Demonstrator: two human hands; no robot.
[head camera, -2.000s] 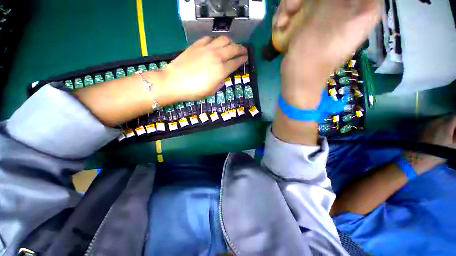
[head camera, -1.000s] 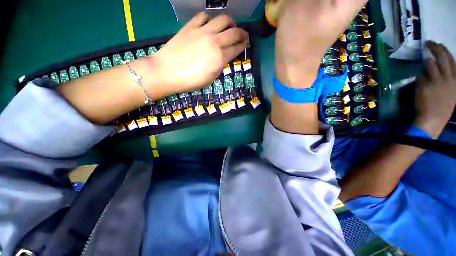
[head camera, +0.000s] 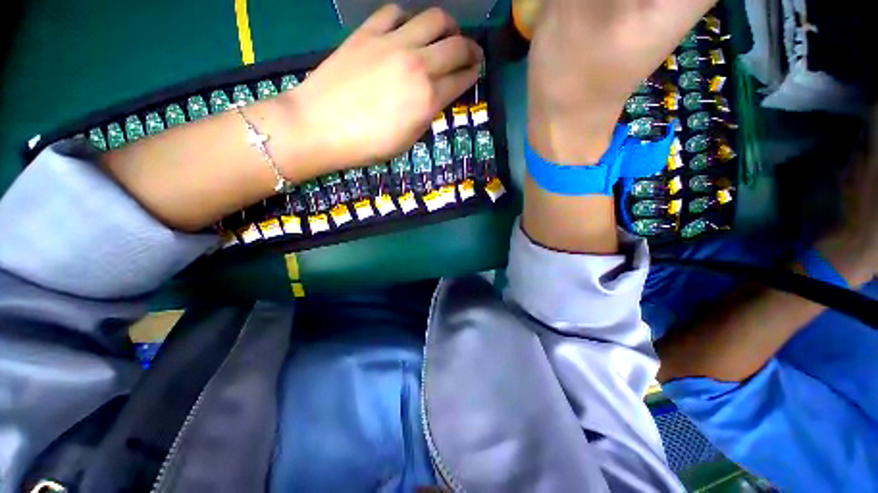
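Observation:
A black foam tray (head camera: 371, 220) holds two rows of small green circuit board units (head camera: 442, 148) with thin wires and yellow-and-white ends. My left hand (head camera: 385, 87) lies over the tray, its fingers bent and their tips at the upper right end. A thin wire runs up to these fingertips; the board there is hidden, and whether they grip it cannot be told. My right hand (head camera: 602, 72) is beyond the tray's right end, cut off by the top edge. It is closed on an electric screwdriver (head camera: 523, 17), of which an orange part shows; its tip cannot be made out.
A second tray of units (head camera: 710, 125) stands at the right, partly behind my right wrist with its blue strap. A coworker's blue sleeve (head camera: 770, 404) and blurred forearm are at the right. A black cord (head camera: 770, 278) crosses there. A grey box edge (head camera: 385, 8) shows at the top.
The view has shifted, so the grey box has mostly left the top edge. My left fingertips stay at the tray's upper right end. The coworker's hand rose, then moved to the right edge.

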